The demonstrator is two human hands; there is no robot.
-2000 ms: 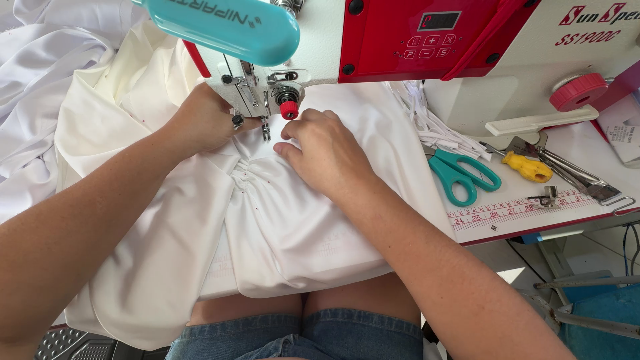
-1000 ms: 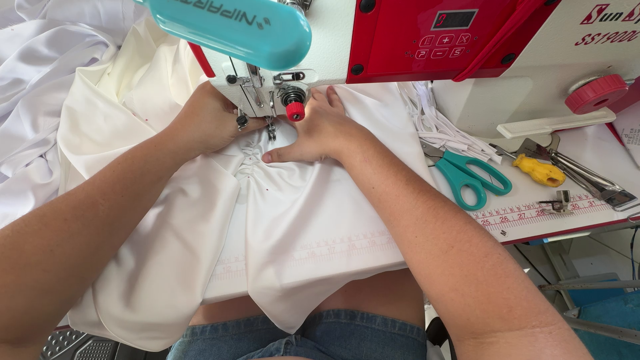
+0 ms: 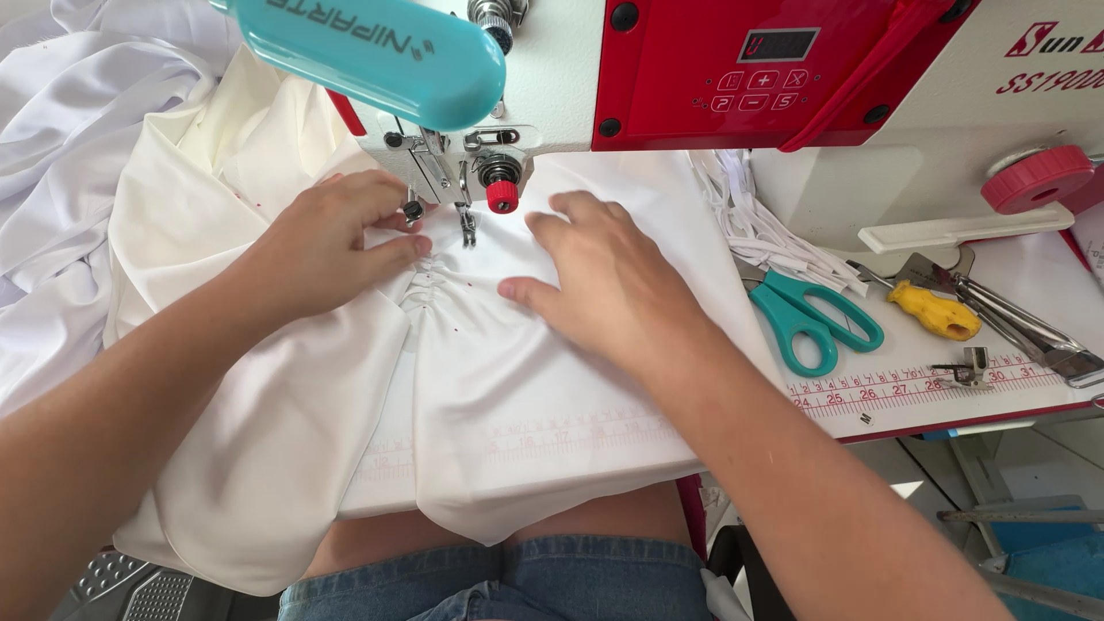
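White fabric (image 3: 535,388) lies across the sewing machine bed, with gathers left of centre, near the presser foot (image 3: 467,226). My left hand (image 3: 336,237) rests at the left of the foot, thumb and fingertips at the cloth beside the gathers; whether it pinches the cloth cannot be told. To the right of the foot, my right hand (image 3: 604,276) lies over the fabric with its fingers spread, holding nothing. The machine head (image 3: 552,78) stands above both hands, with a red-capped thread tension knob (image 3: 502,194) on its face.
On the table at right lie teal-handled scissors (image 3: 811,323), a screwdriver with a yellow handle (image 3: 936,310), a loose metal presser foot (image 3: 968,369), metal tools (image 3: 1022,323) and white fabric strips (image 3: 759,224). A teal object (image 3: 379,60) overhangs the machine head. More white cloth (image 3: 69,172) is heaped at left.
My right hand has drawn back from beside the tension knob toward me, fingers now apart. My left hand has shifted slightly away from the needle area, its thumb now in sight.
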